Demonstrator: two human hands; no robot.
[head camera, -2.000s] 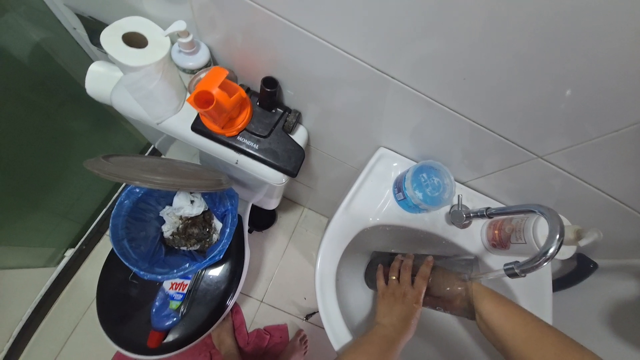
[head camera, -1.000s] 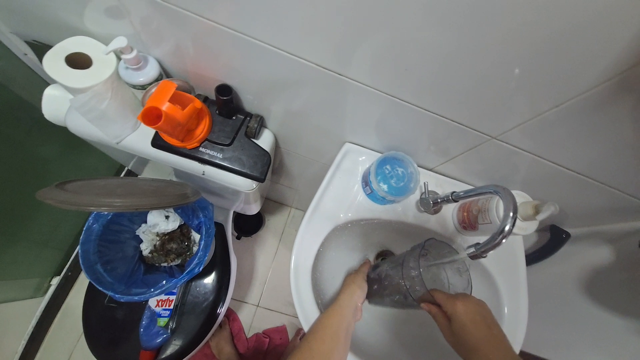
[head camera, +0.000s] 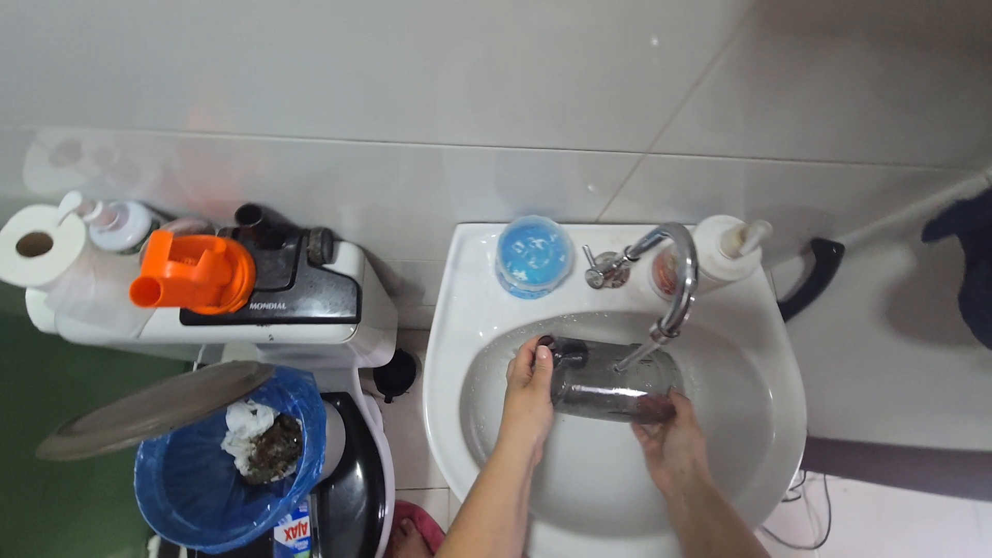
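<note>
A smoky transparent plastic container (head camera: 604, 387), a dust cup by its look, lies sideways over the white sink basin (head camera: 589, 473). My left hand (head camera: 531, 387) grips its left end, thumb on top. Under and around its right end are the fingers of my right hand (head camera: 673, 438). Water runs from the curved chrome faucet (head camera: 682, 287) onto the container's upper side. Behind the basin, on the sink's back ledge, stands a round tub with blue contents (head camera: 535, 256), left of the tap handle (head camera: 606, 270).
A white pump bottle (head camera: 725, 248) stands right of the faucet. On the toilet tank rest an orange plastic part (head camera: 198, 271), a black Mondial appliance part (head camera: 310, 287), a paper roll (head camera: 39, 244) and another pump bottle (head camera: 120, 225). A blue-lined bin (head camera: 194, 504) holding waste and an Ajax package (head camera: 293, 533) are lower left.
The container has turned from a slant to nearly level under the running water. My left hand now holds its left end; two seconds ago it lay on top of it. The view has shifted.
</note>
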